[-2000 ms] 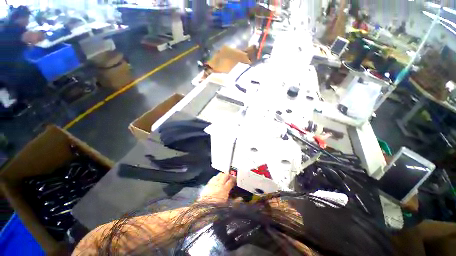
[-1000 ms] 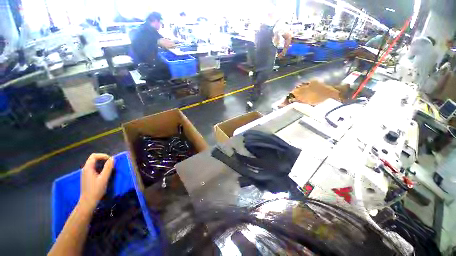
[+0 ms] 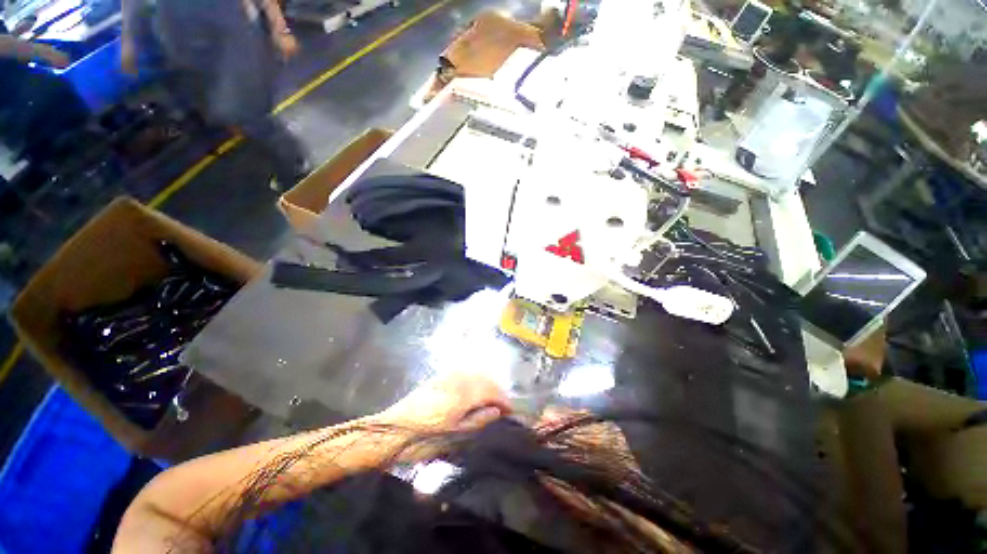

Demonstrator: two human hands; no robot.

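Observation:
My left hand (image 3: 471, 403) is low in the middle of the head view, in front of the yellow clamp block (image 3: 541, 328) under the white sewing head (image 3: 579, 222). Its fingers are bent inward; hair and glare hide whether it holds anything. My right hand (image 3: 584, 433) shows only in part behind strands of hair, close to the left hand; its fingers cannot be made out. Black webbing strips (image 3: 406, 233) lie piled left of the head. Thin black cords (image 3: 709, 260) lie tangled on its right.
An open carton (image 3: 130, 222) with black shiny pieces is at left, above a blue bin (image 3: 54, 454). A pale lever (image 3: 693, 303) sticks out right of the head. A framed screen (image 3: 866, 290) stands at right. Red handles (image 3: 655, 162) lie behind. A person (image 3: 216, 60) stands upper left.
The view has swung back from the left bin to the machine. My left hand has moved from over the blue bin to in front of the yellow clamp.

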